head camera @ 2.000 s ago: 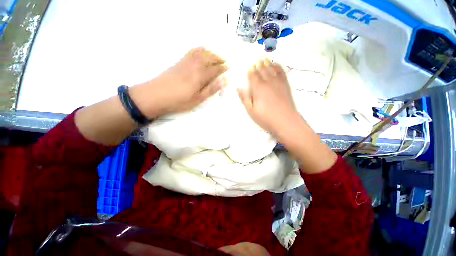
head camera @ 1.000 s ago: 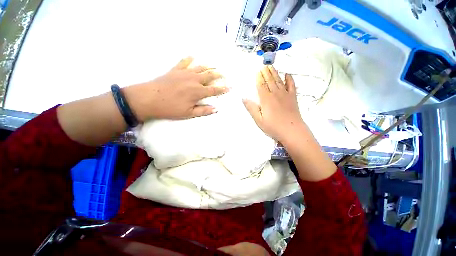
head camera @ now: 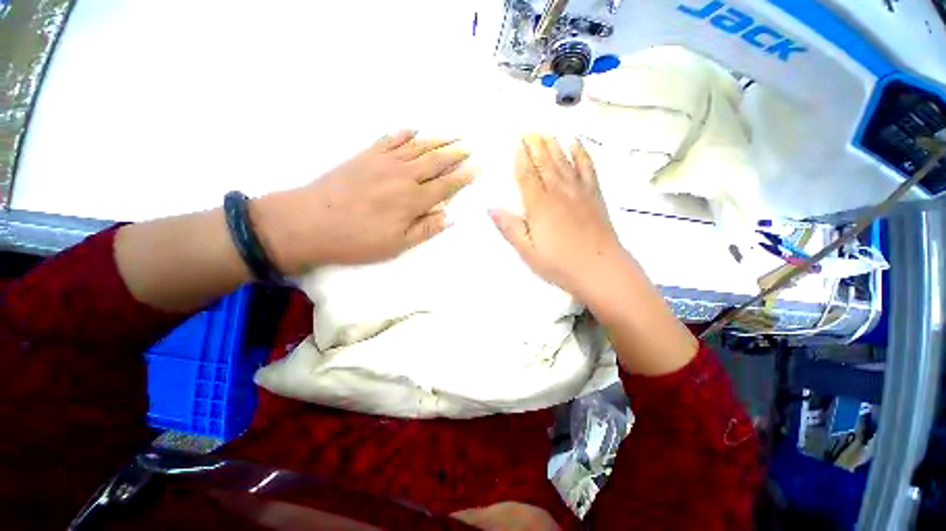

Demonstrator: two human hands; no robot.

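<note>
White to cream fabric [head camera: 446, 347] lies over the front table edge and hangs in folds to my lap; more of it is bunched under the sewing machine [head camera: 747, 42] arm at right. My left hand [head camera: 379, 202] lies flat on the fabric, fingers slightly spread, pointing right. My right hand [head camera: 560, 213] lies flat on it, fingers pointing up toward the tension dial [head camera: 569, 62]. Neither hand grips the cloth visibly. The cloth between my hands is overexposed, so its edges are hidden there. The needle area is hard to make out.
A side tray [head camera: 830, 272] with pens and small tools is at the right table edge, a thin brown stick [head camera: 799, 268] slanting across it. A dark control panel [head camera: 913, 122] is at upper right. A blue crate [head camera: 202, 373] is below left, a clear plastic bag [head camera: 591, 441] at my lap.
The fabric under the machine arm has shifted and shows more table beside it. The hanging folds have changed shape. My hands stay flat on the cloth, with the left fingers closer together than one second ago.
</note>
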